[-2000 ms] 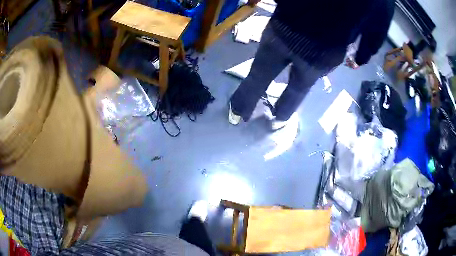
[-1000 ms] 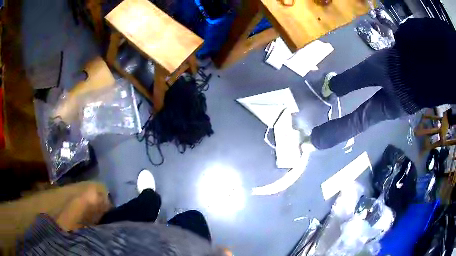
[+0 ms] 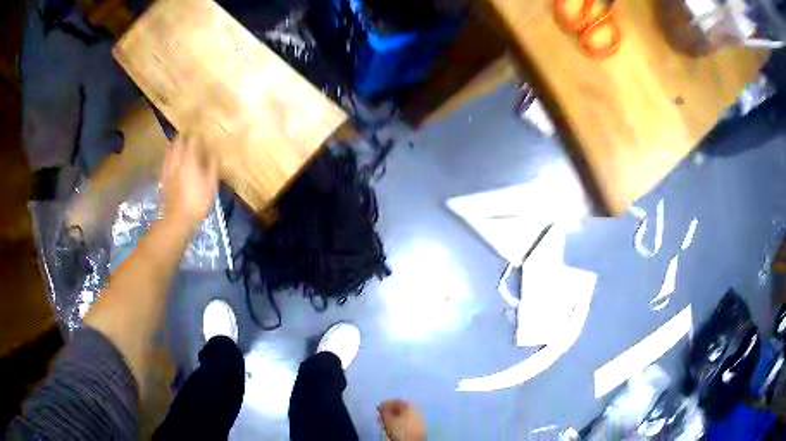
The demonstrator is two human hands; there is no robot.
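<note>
The wooden stool (image 3: pixel 233 95) stands at the upper left with its pale seat tilted in view. My left hand (image 3: pixel 190 177) is blurred at the seat's near left edge, fingers towards the wood; whether it grips the edge is not clear. My right hand (image 3: pixel 401 420) is small at the bottom edge, partly cut off, with fingers seemingly curled; I cannot see anything in it. A tangled heap of black cords (image 3: pixel 323 232) lies on the floor beside and partly under the stool.
A wooden table (image 3: pixel 638 112) with orange scissor handles (image 3: pixel 599 30) is at the upper right. White paper pieces (image 3: pixel 552 293) lie on the floor. Clear plastic bags (image 3: pixel 86 258) lie at left; black bags (image 3: pixel 724 344) lie at right. My shoes (image 3: pixel 340 343) are below the cords.
My left arm has reached forward to the stool. The stool and table appear nearer. The brown roll at left and the other person are out of view. My right hand has come more into view.
</note>
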